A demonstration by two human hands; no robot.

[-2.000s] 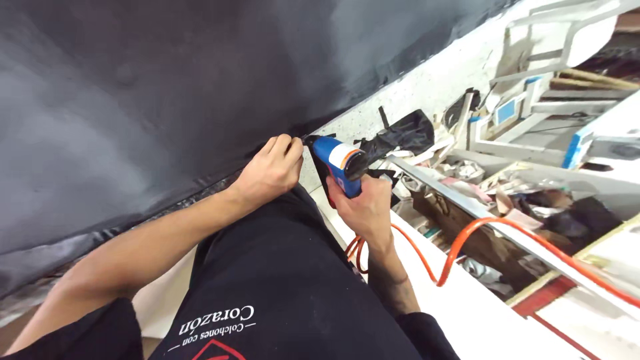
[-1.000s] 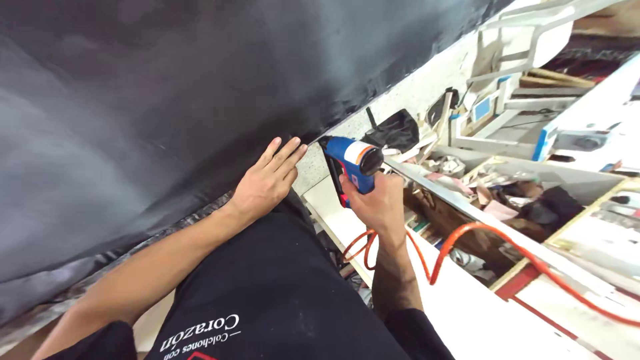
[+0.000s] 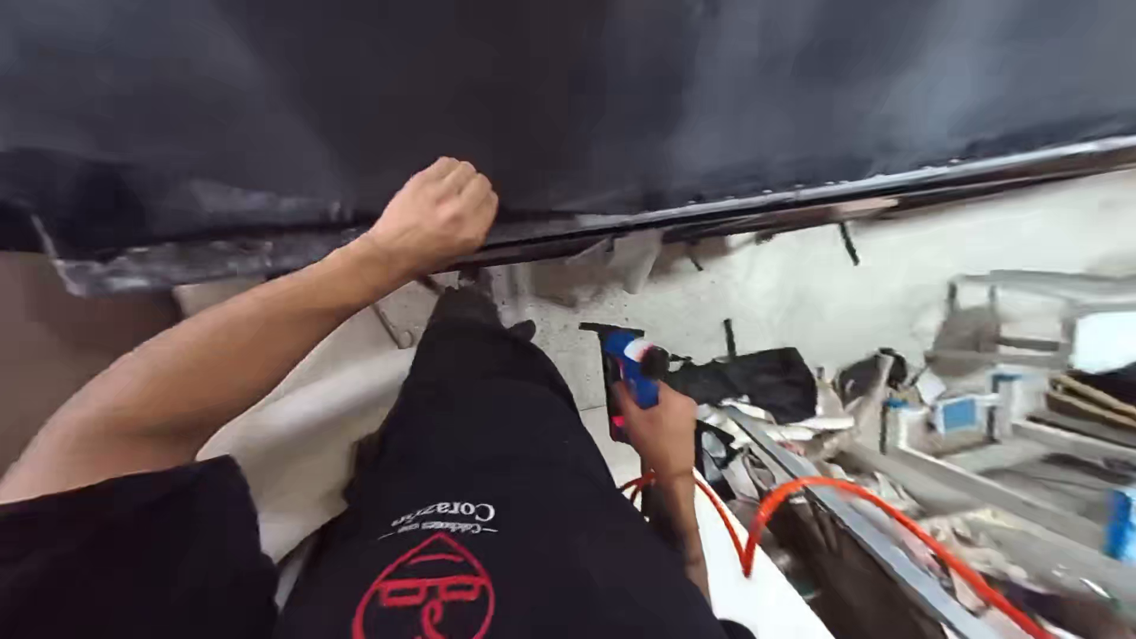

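Note:
Black sheet material [image 3: 603, 106] spans the top of the view, its lower edge running along a frame. My left hand [image 3: 441, 211] is closed into a fist at that edge; whether it pinches the material cannot be told. Lower and to the right, my right hand [image 3: 658, 422] grips a blue and black pneumatic staple gun [image 3: 632, 359], held apart from the sheet with its nose below the edge. An orange air hose [image 3: 821, 484] runs close by my right forearm.
A wooden bin [image 3: 816, 559] with scraps and a metal rail lies at the lower right. A black bag [image 3: 763, 382] rests near the pale wall. Pale wooden frames [image 3: 963, 417] stand farther right. White sheeting [image 3: 319, 426] lies left of my legs.
The staple gun has moved away from the black sheet's edge. My left hand, fingers extended a second ago, is now closed. The view has turned considerably.

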